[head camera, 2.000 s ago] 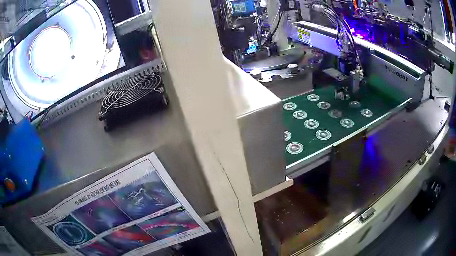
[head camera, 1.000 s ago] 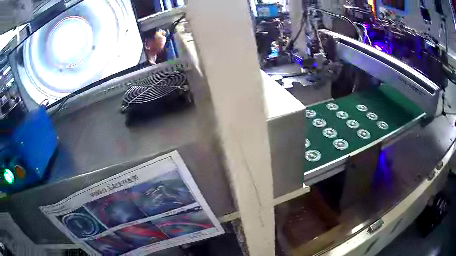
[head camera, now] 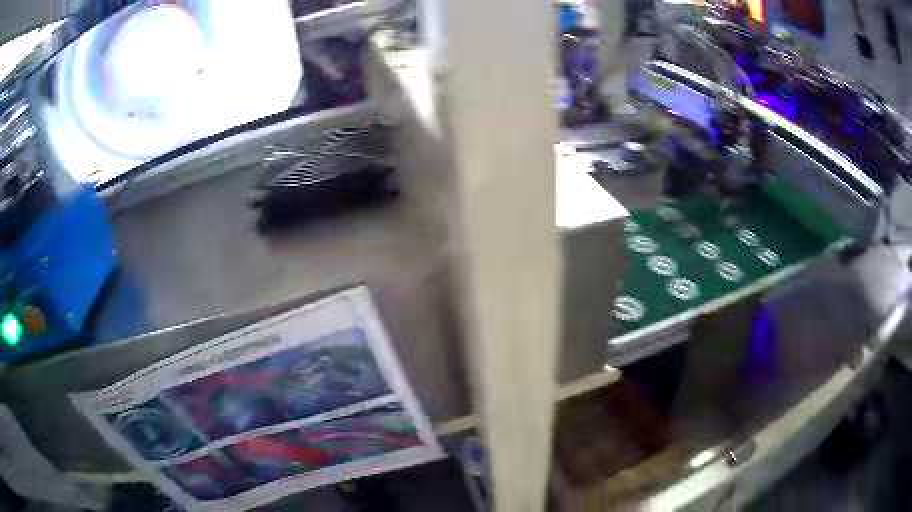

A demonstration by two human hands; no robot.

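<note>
Neither of my hands is in the picture. The frame is blurred. Several small silvery round parts (head camera: 661, 265) lie in rows on the green conveyor belt (head camera: 800, 215) at the right. The dark pick-and-place head (head camera: 735, 165) is over the back part of the belt. The monitor (head camera: 165, 85) at the upper left shows a bright, magnified ring. The blue control box (head camera: 62, 270) at the left edge shows a green light. The black cooling fan (head camera: 325, 185) lies on the grey bench (head camera: 235, 255).
The cream frame post (head camera: 505, 260) stands between bench and conveyor. The grey-white cover box (head camera: 590, 270) is beside it. The defect reference sheet (head camera: 235, 350) hangs at the bench's front edge. A brown bin (head camera: 610, 430) is under the conveyor. The gantry rail (head camera: 820, 150) spans the back.
The view has swung, so the bench, post and conveyor sit further right in the picture. The pick-and-place head shows over the belt again after being back from it one second ago.
</note>
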